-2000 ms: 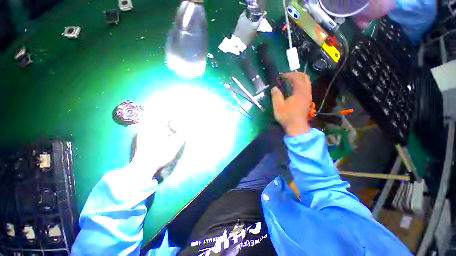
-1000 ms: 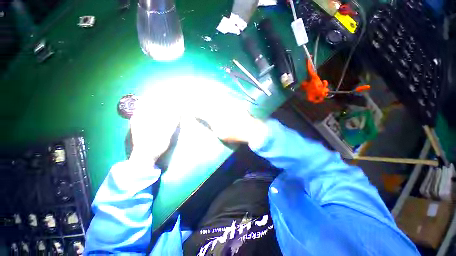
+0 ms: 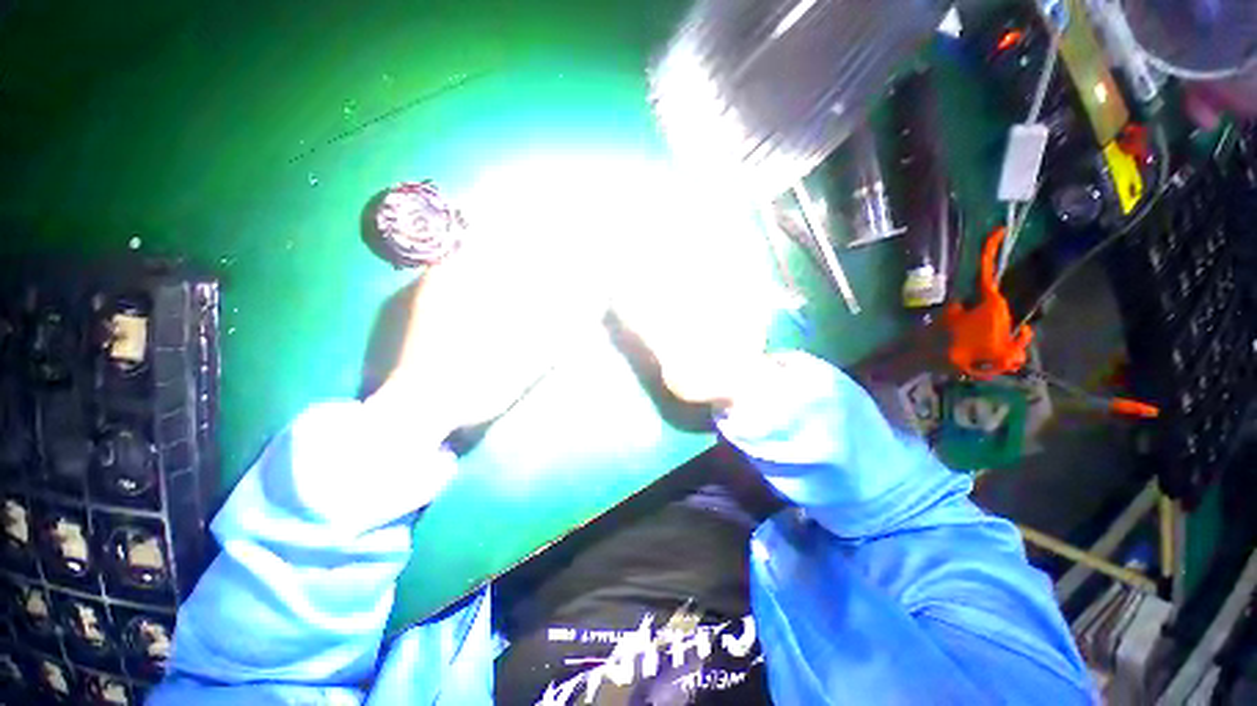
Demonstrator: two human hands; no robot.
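Observation:
My left hand (image 3: 476,331) and my right hand (image 3: 689,310) are close together over the green mat under the lamp. Glare washes out both hands and their fingertips, so what they hold, if anything, is hidden. A round dark-and-silver module (image 3: 415,225) lies on the mat just beyond and left of my left hand. Thin metal tweezers (image 3: 793,246) lie right of the bright spot, partly lost in glare, beside a straight pale strip (image 3: 827,251).
The lamp shade (image 3: 786,90) looms large above the hands. A black parts tray (image 3: 186,400) stands left. At right are a dark cylinder (image 3: 928,179), an orange air blow gun (image 3: 987,331), a white cord switch (image 3: 1022,163) and a green-lined bin (image 3: 986,421).
My right hand has come from the dark cylinder on the right to beside my left hand. The lamp shade now appears larger and further right; the view has shifted.

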